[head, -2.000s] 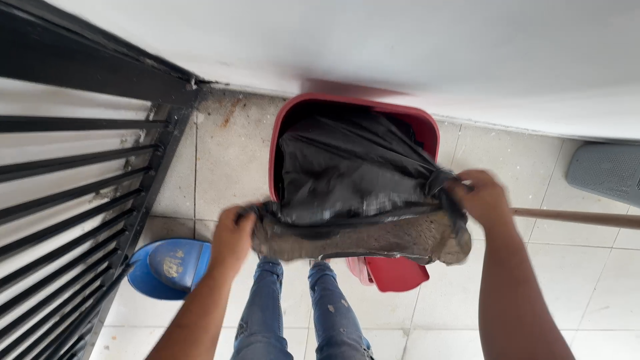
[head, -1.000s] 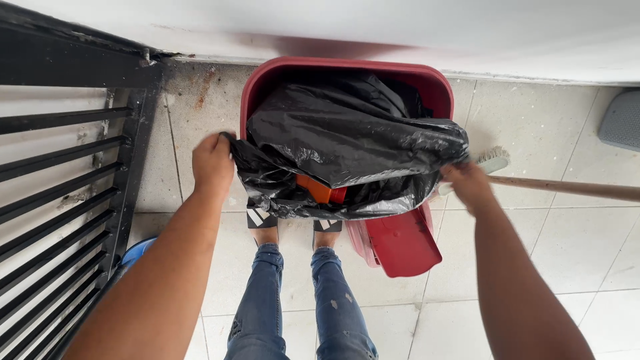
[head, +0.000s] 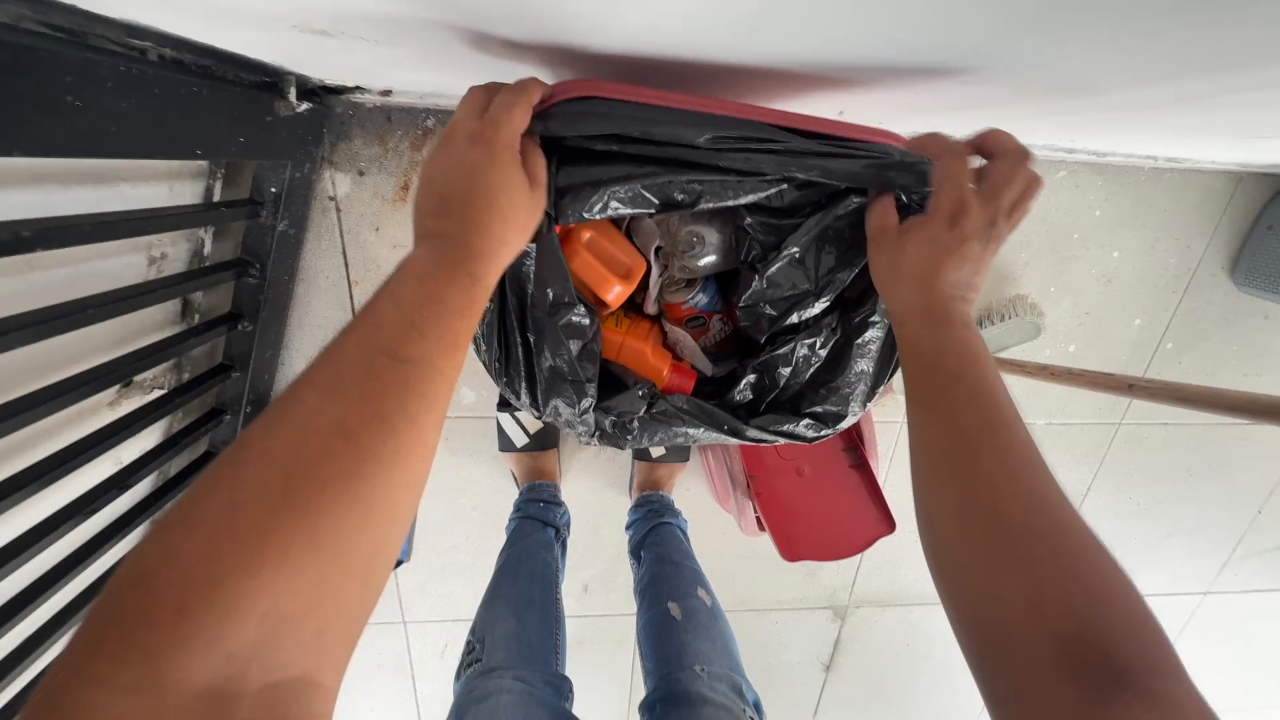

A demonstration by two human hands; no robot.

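A black plastic bag (head: 820, 270) lines a red plastic bin, whose rim (head: 720, 108) shows along the far side near the wall. My left hand (head: 485, 170) grips the bag and rim at the far left corner. At the far right corner, my right hand (head: 950, 215) holds the bag's edge against the rim, thumb on the near side. The bag's mouth is spread, with its near edge folded outward over the bin. Inside lie an orange plastic jug (head: 603, 265), an orange bottle (head: 640, 348) with a red cap, a clear plastic bottle (head: 697, 243) and a red and blue container (head: 697, 312).
A black metal railing (head: 130, 225) runs along the left, and a white wall (head: 1080, 70) stands behind the bin. A red plastic lid or tray (head: 820, 500) lies on the tiles near my feet. To the right are a brush (head: 1010, 322), a wooden pole (head: 1130, 385) and a grey object (head: 1262, 250).
Both hands have moved from the bin's near side to its far corners. The bag, gathered across the top earlier, is now spread, and the containers inside show.
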